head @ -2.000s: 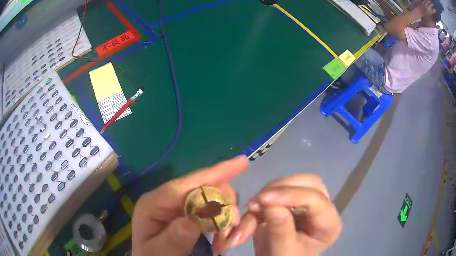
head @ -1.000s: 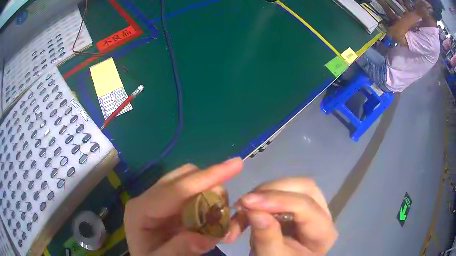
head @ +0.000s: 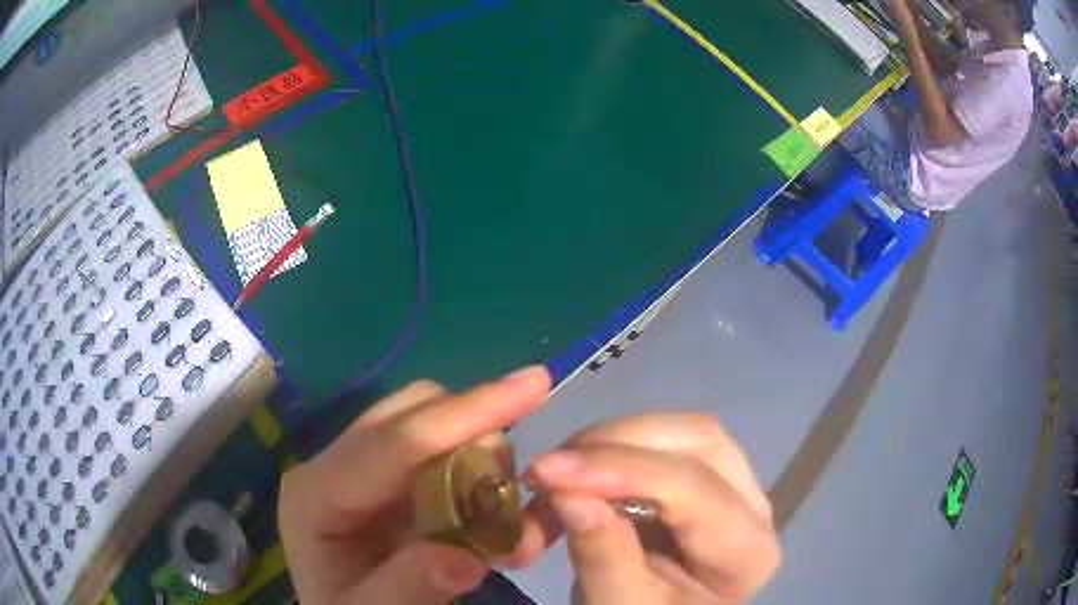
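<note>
My left hand (head: 408, 502) holds the slotted brass holder (head: 471, 499) between thumb and fingers near the bottom middle, its holed face turned to the right. The left index finger is stretched out above it. My right hand (head: 662, 508) is just right of the holder, thumb and index finger pinched close to its opening. A small silver metal piece (head: 638, 509), perhaps part of a thin rod or tool, shows within the curled right fingers. Whether anything tiny is at the right fingertips or inside the holder cannot be made out.
The large parts tray (head: 118, 355) with dark ovals is at the left. A silver ring (head: 208, 546) lies below it. A red pen (head: 284, 257) lies across a yellow-and-white card (head: 251, 195). A dark cable (head: 416, 225) crosses the mat. A blue stool (head: 842, 246) and a seated person (head: 969, 124) are right.
Both hands have shifted left. The brass holder has turned so its face points more to the right. The right fingertips remain close to it. The seated person's arms have moved.
</note>
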